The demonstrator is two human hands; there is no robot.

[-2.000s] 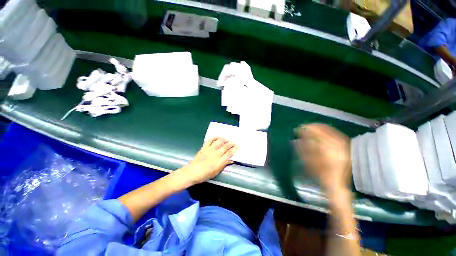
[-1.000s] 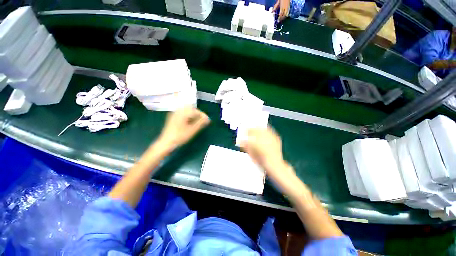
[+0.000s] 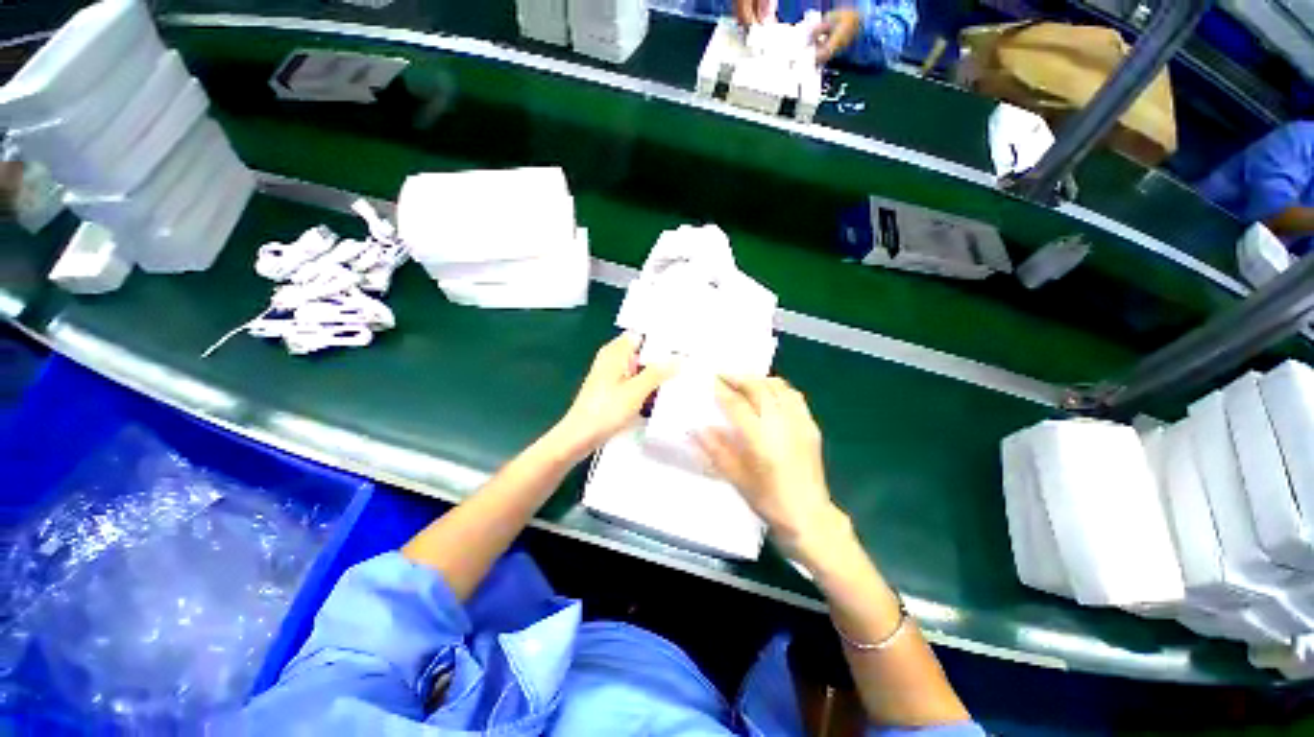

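Observation:
A flat white tray (image 3: 670,504) lies near the bench's front edge. My left hand (image 3: 613,399) and my right hand (image 3: 767,444) hold a white folded paper insert (image 3: 683,418) between them, above the tray's rear part. The right hand is slightly blurred. Just behind them lies a loose pile of folded white paper inserts (image 3: 700,295). A short pile of white trays (image 3: 490,231) stands left of centre. A tangled heap of white cable bundles (image 3: 324,292) lies further left, with one loose end showing.
Nested white trays (image 3: 1102,511) stand at right, stacked trays (image 3: 144,144) at far left. A blue bin (image 3: 310,576) holds clear bags (image 3: 159,576). Printed boxes (image 3: 937,238) lie on the lower belt. Across, another person's hands work at a white fixture (image 3: 757,72). A metal post rises at right.
My left hand has moved right from beside the short tray pile to the paper insert, now held in both hands over the tray. The printed boxes on the belt have shifted left.

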